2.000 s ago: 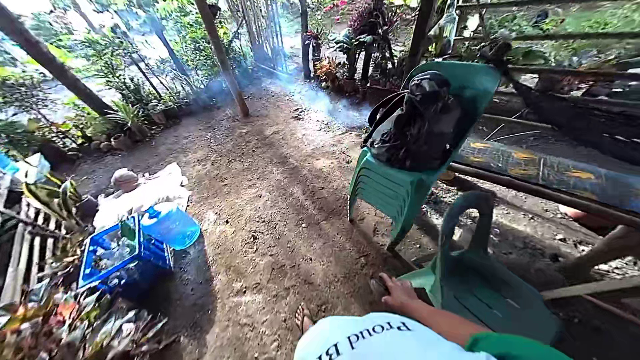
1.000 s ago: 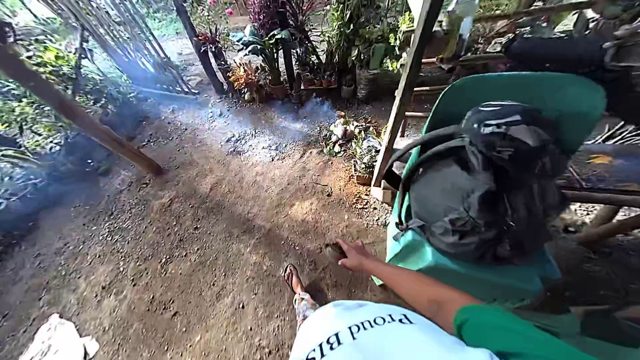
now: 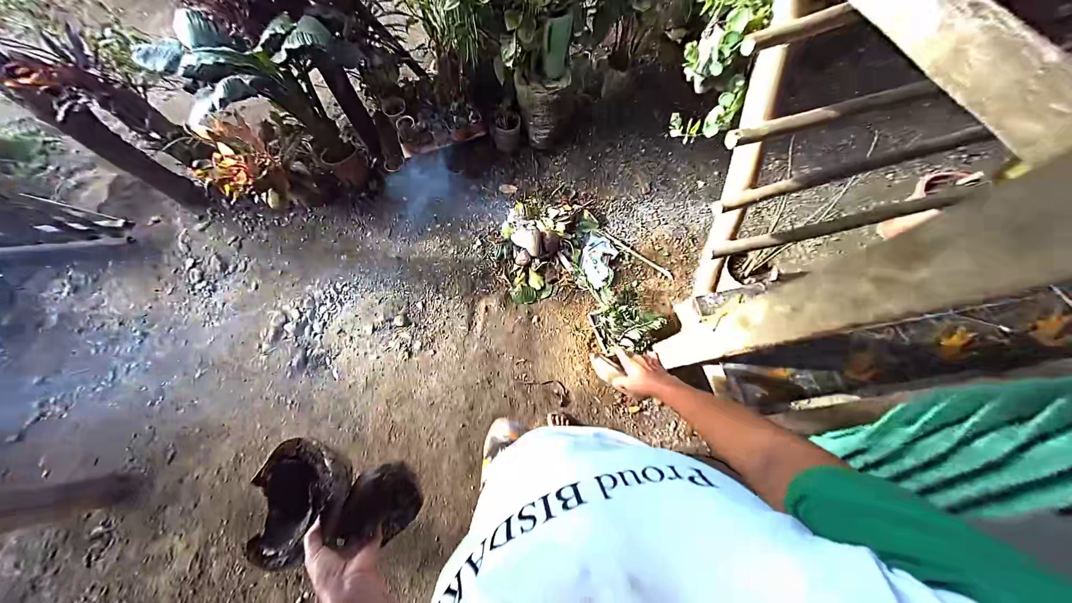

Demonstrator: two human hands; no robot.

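At the lower left, my left hand [image 3: 343, 574] holds two dark brown, hollow, shell-like pieces [image 3: 293, 502], with its thumb and fingers against their lower edges. They look like coconut husk or shell, though their exact kind is unclear. My right hand [image 3: 636, 375] reaches forward right of centre, beside the end of a wooden plank. Its fingertips are at the lower edge of a green leafy clump [image 3: 628, 322]; whether they grip any of it cannot be told. Just beyond lies a pile of leaves and plant scraps [image 3: 536, 243], with a pale crumpled wrapper [image 3: 597, 260] beside it.
Bamboo rails [image 3: 837, 109] and a wooden plank [image 3: 888, 276] stand at the right, above green stacked plastic chairs [image 3: 955, 444]. Potted plants [image 3: 544, 100] line the far edge. Bluish smoke [image 3: 423, 184] drifts over gravelly dirt ground [image 3: 419, 360]. A foot [image 3: 502, 435] shows near the shirt.
My left hand has come into view with the dark pieces. My right hand is now beside the leafy clump. The view has turned; the black backpack is out of sight.
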